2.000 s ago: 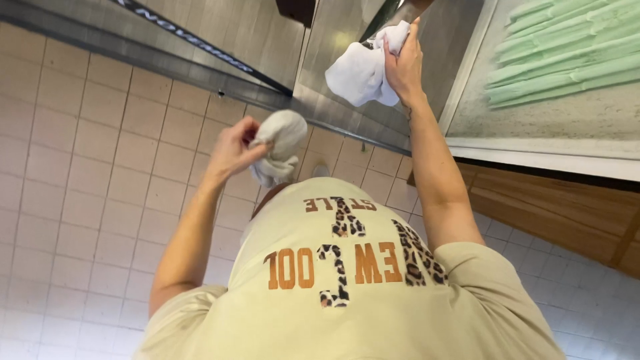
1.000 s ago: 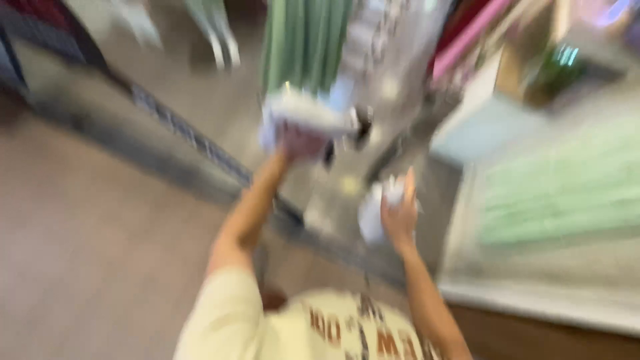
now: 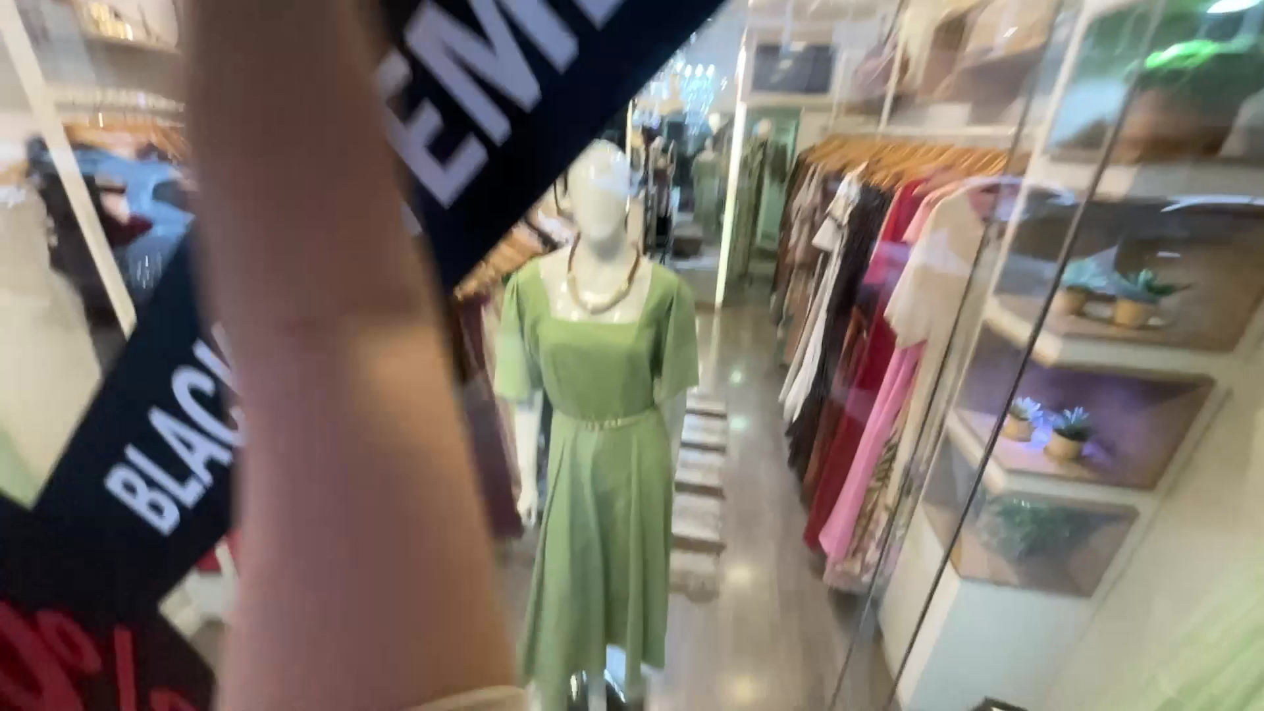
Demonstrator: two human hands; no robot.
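A blurred bare forearm of mine rises through the left half of the head view, close to the camera, with a cream sleeve edge at the bottom. Its hand is cut off above the frame, so neither my left hand nor my right hand shows, nor any cloth. Behind the forearm runs a dark diagonal banner (image 3: pixel 148 434) with large white lettering, on the shop glass. Through the glass stands a white mannequin (image 3: pixel 598 197) in a belted green dress (image 3: pixel 602 494) with a ring-shaped necklace (image 3: pixel 602 296).
Right of the mannequin, a rack of hanging clothes (image 3: pixel 869 326) lines the shop. Glass panel edges (image 3: pixel 1027 336) run down the right side, before wooden display niches (image 3: pixel 1096 415) with small potted plants (image 3: pixel 1071 434). More clothes (image 3: pixel 148 197) hang at far left.
The view has swung up from the floor and window base to the shop interior. A forearm has come up close before the camera; both hands and the white cloths have left the view.
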